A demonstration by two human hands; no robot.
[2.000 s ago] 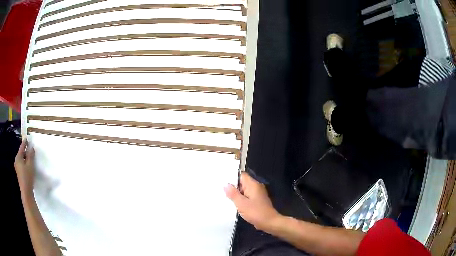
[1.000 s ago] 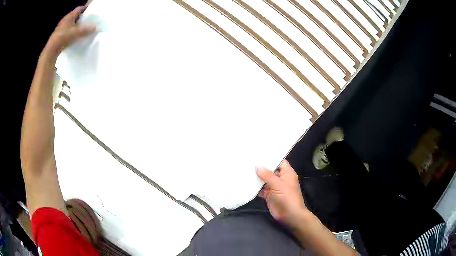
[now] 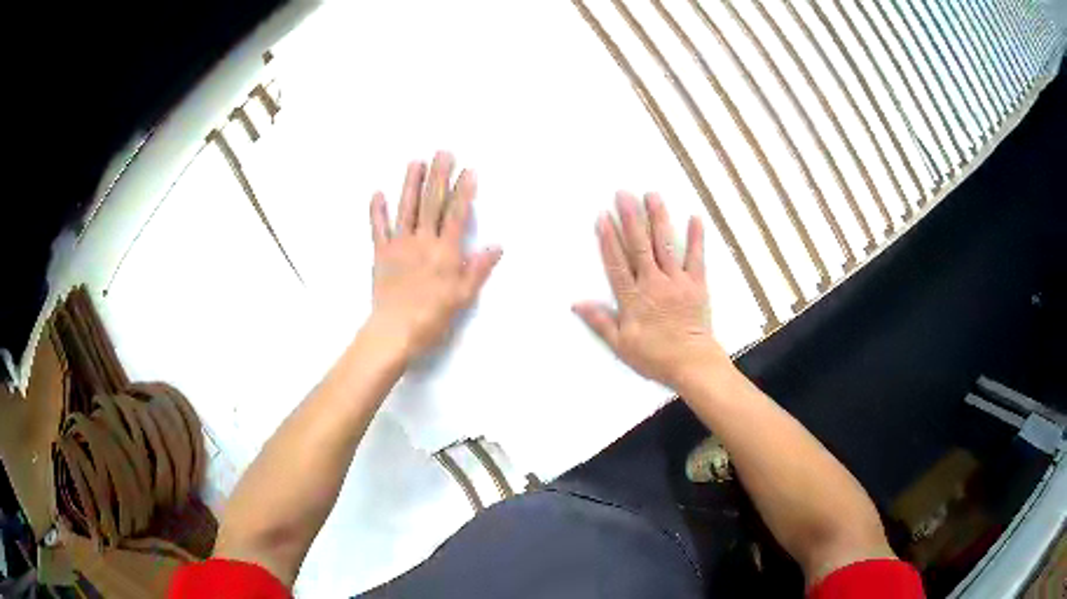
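A large white bag panel [image 3: 527, 351] lies flat across the table in the middle of the head view. My left hand [image 3: 424, 263] rests palm down on it, fingers spread. My right hand [image 3: 655, 287] also lies palm down on it, to the right, fingers apart. Neither hand grips anything. The overlapped panel row [image 3: 807, 140] runs to the upper right, its brown edge strips showing as parallel stripes. Short brown edges of other panels show at the left and near my body.
Brown bag handles [image 3: 129, 456] lie in a thick bunch on brown panels at the lower left. The pale table edge [image 3: 88, 252] curves along the left. A shoe [image 3: 708, 460] is on the dark floor at the lower right.
Both hands have let go of the panel's edges and moved inward onto its surface. The view has turned, so the striped row lies upper right and the brown handles show more fully.
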